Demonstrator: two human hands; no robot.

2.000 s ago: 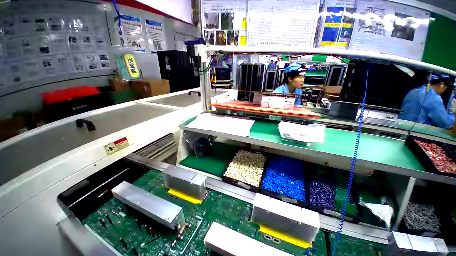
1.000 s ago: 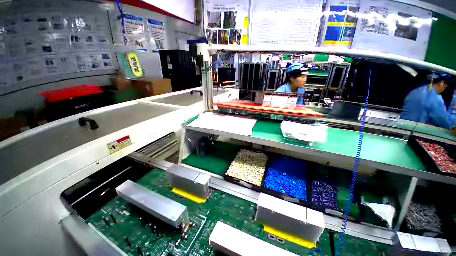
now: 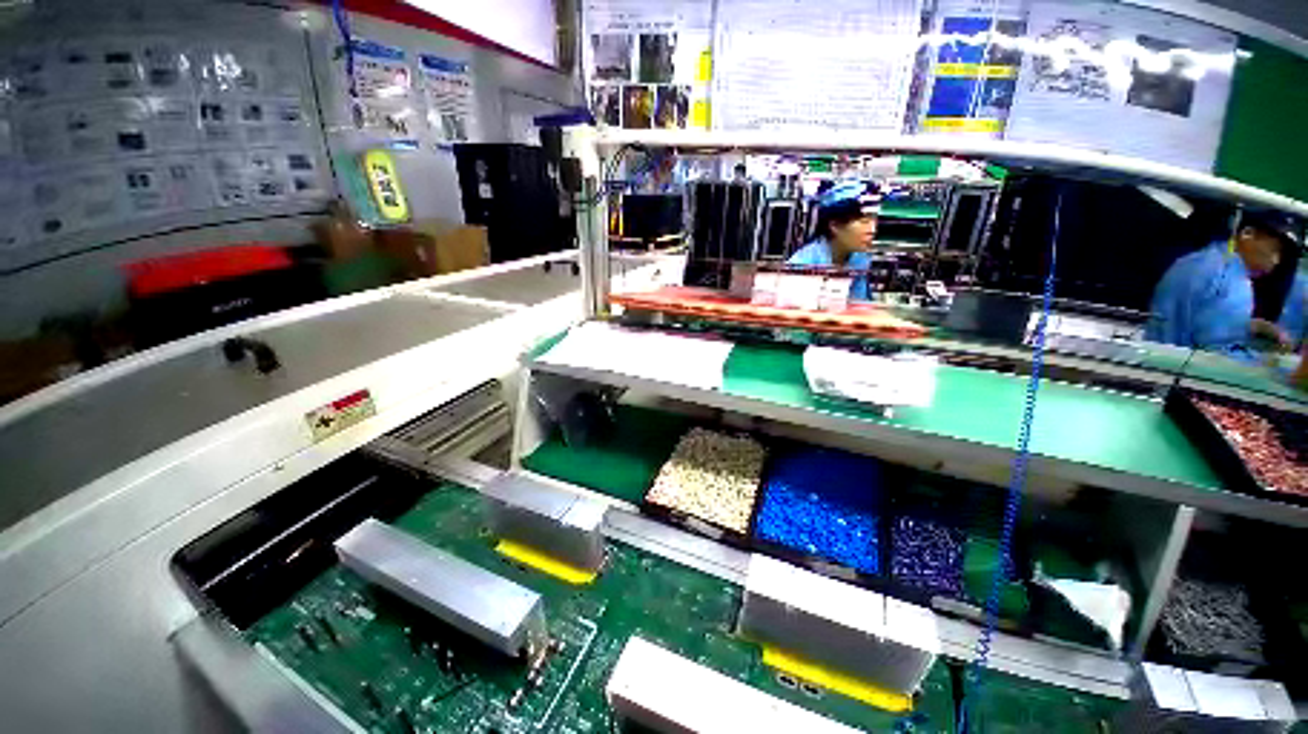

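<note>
A large green circuit board (image 3: 631,617) lies flat at the front, cut off by the bottom edge. A long silver heatsink (image 3: 438,585) lies along its left part. A second long heatsink (image 3: 703,698) is cut off at the bottom. A blocky heatsink (image 3: 545,519) with a yellow strip (image 3: 545,561) at its base stands near the rail. A larger blocky heatsink (image 3: 839,625) with a yellow strip stands further right. Small dark upright components (image 3: 327,631) stand on the board's left end. Neither of my hands is in view.
Trays behind the rail hold cream parts (image 3: 709,479), blue parts (image 3: 819,512) and dark purple parts (image 3: 928,556). Red-pink parts (image 3: 1259,445) are on the upper shelf. A coiled blue cord (image 3: 1021,473) hangs in front. Two people in blue are opposite. A white machine housing (image 3: 158,473) is at left.
The view has shifted slightly, so the boards and heatsinks sit a little further right than two seconds ago. The person at far right has moved slightly. No part has visibly moved on the board.
</note>
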